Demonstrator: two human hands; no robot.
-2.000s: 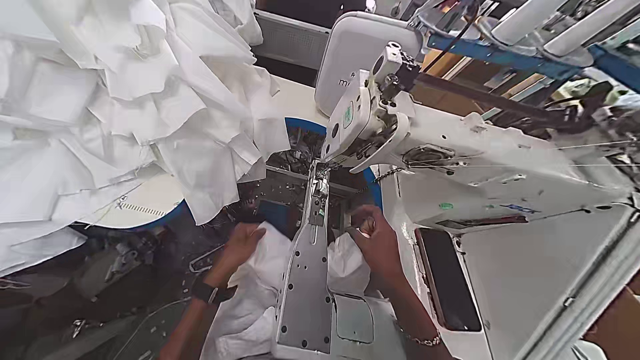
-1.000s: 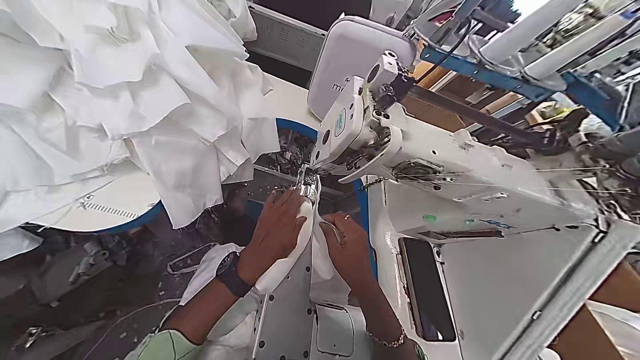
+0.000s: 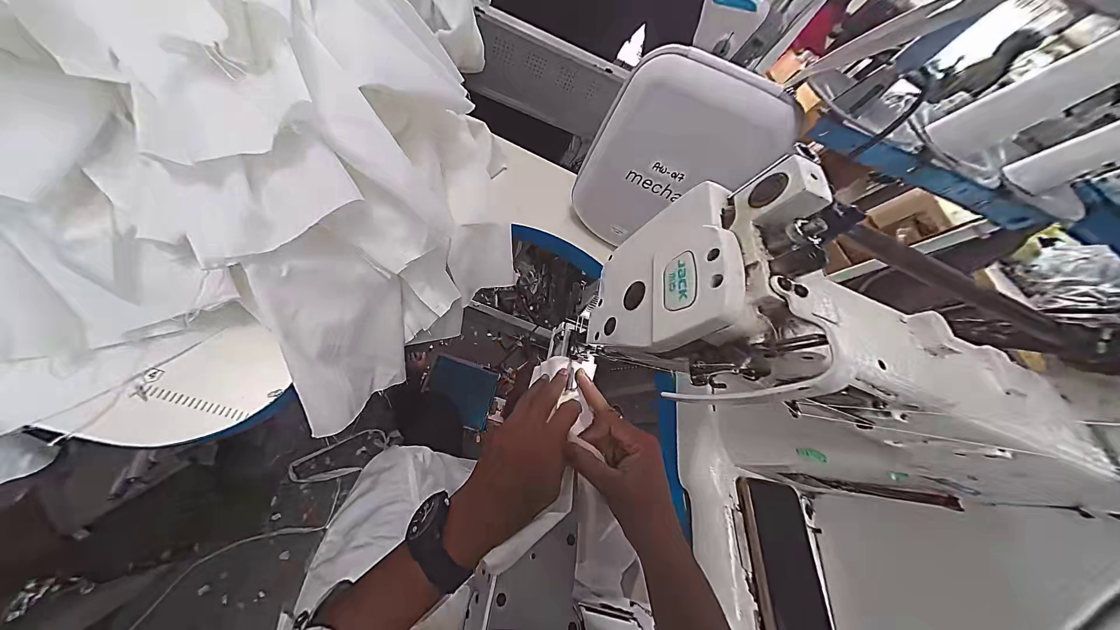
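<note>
A Jack industrial sewing machine head [image 3: 674, 280] reaches in from the right over its narrow arm bed [image 3: 529, 573]. White fabric [image 3: 385, 503] is wrapped along the bed and hangs down at its left side. My left hand [image 3: 525, 442], with a dark watch at the wrist, presses the fabric's upper end near the needle area, fingers pointing away from me. My right hand [image 3: 617, 451] is close beside it, pinching the same cloth just below the presser foot. The two hands nearly touch. The fingers hide much of the cloth's edge.
A large heap of white fabric pieces [image 3: 289, 157] lies on the white curved table [image 3: 192, 407] at left. Behind the machine head stands a grey case [image 3: 691, 131]. A dark phone-like slab [image 3: 787, 556] rests at lower right. Threads run along the machine's arm, with a blue rack beyond.
Both hands have come from either side of the bed up to the needle area and now sit close together. The fabric, lower down two seconds ago, now reaches up near the needle.
</note>
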